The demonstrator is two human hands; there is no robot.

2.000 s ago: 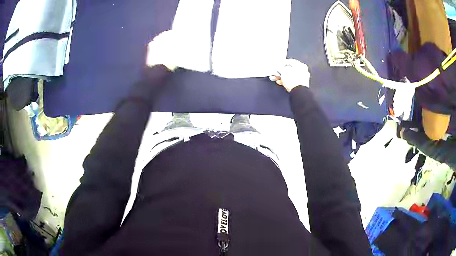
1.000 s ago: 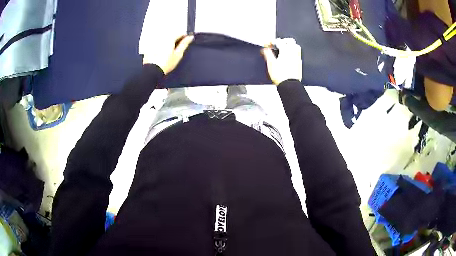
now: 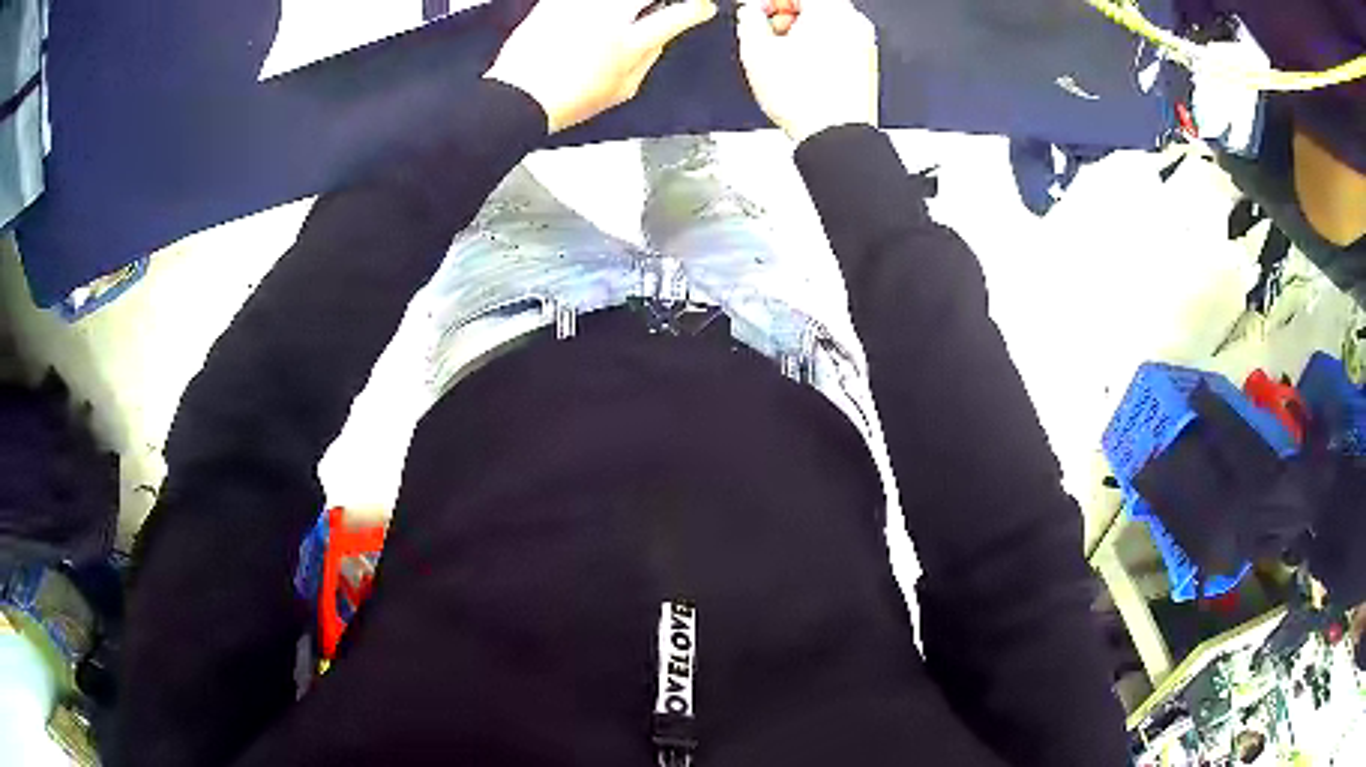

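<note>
The pale garment panel (image 3: 367,26) lies on the navy table cover (image 3: 375,113), cut off by the top edge. A narrow dark stripe shows on it near the top edge. My left hand (image 3: 592,57) is bare, to the right of the visible panel, with thumb and fingers bent towards my right hand. My right hand (image 3: 814,68) is bare and curled close to it, thumb tip showing. Dark cloth shows between the hands, but glare and the frame edge hide what the fingertips hold. The iron is out of view.
Yellow hose and cord (image 3: 1184,45) cross the top right. Pale layers (image 3: 21,113) lie at the table's left end. A blue crate (image 3: 1161,435) with dark cloth stands on the floor at right, a red crate (image 3: 352,577) at lower left. Dark scraps litter the floor.
The view has tipped down, so the table sits higher and the iron has left the picture. My hands have moved closer together. Less of the pale panel shows, and it lies askew.
</note>
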